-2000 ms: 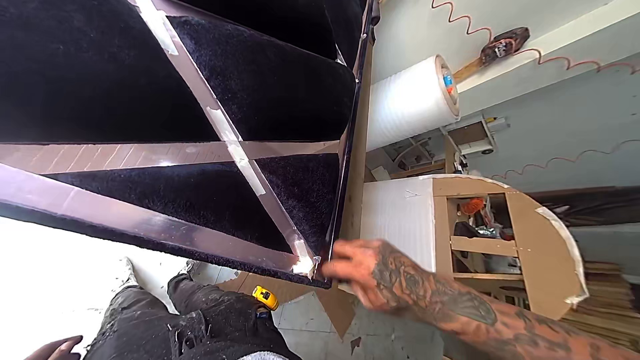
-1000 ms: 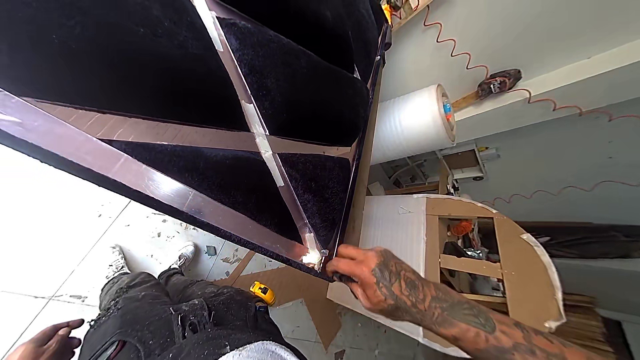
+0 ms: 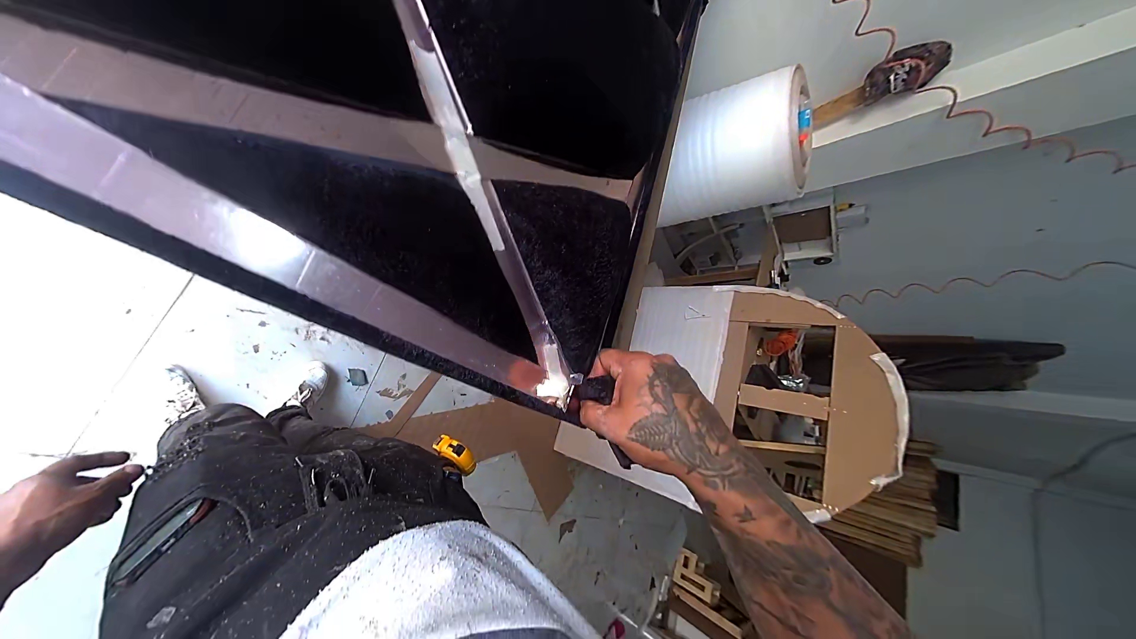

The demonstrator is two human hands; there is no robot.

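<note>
A large panel of black plush fabric [image 3: 355,213] fills the upper left, crossed by shiny mauve strips [image 3: 293,257]. One narrow strip bears pieces of whitish tape [image 3: 466,164] and runs down to the panel's near corner. At that corner my right hand [image 3: 639,404] is closed on a piece of dark fabric [image 3: 595,389], beside a bright, glaring patch [image 3: 555,386] where the strips meet. My left hand [image 3: 67,501] hangs at the lower left beside my thigh, fingers apart, holding nothing. A yellow tape measure [image 3: 455,453] sits at my hip.
A white foam roll [image 3: 741,146] stands past the panel's right edge. Nearer is a round-ended cardboard and wood frame [image 3: 852,413] with white padding. Coiled red air hoses [image 3: 985,129] cross the wall. Cardboard [image 3: 524,444] and debris lie on the tiled floor.
My right hand, blurred at the corner two seconds ago, is now closed on dark fabric there. More of my left hand shows at the lower left. The view has moved closer to the corner.
</note>
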